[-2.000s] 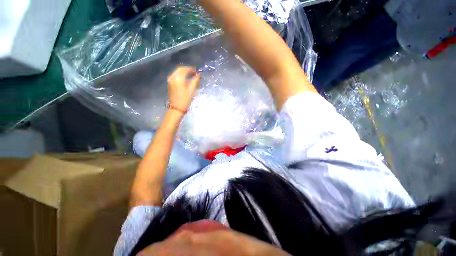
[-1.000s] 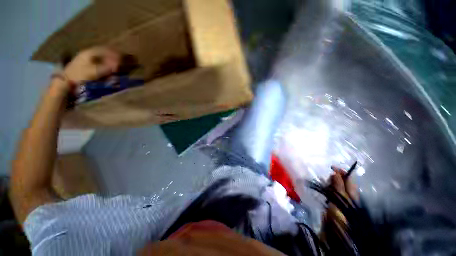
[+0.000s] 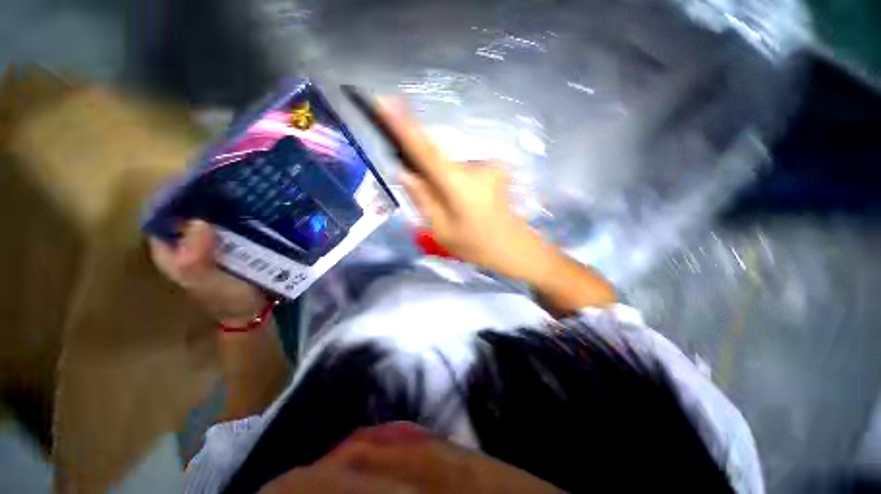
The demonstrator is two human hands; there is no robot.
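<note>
A retail box with a dark blue and pink face, a black keypad picture and a white edge is tilted in front of me at the left. My left hand grips its lower left corner. My right hand is just right of the box and holds a thin black cutter, its tip near the box's right edge. The hand and cutter are blurred. Whether film covers the box I cannot tell.
A brown carton stands at the left, blurred. The clear waste bag hangs open beyond my right hand. A red patch shows at my lap. Grey floor with a faint yellow line and shiny scraps lies at the right.
My left hand has come out of the carton with the retail box and brought it in front of me. My right hand has risen beside the box with the cutter. The view has swung back.
</note>
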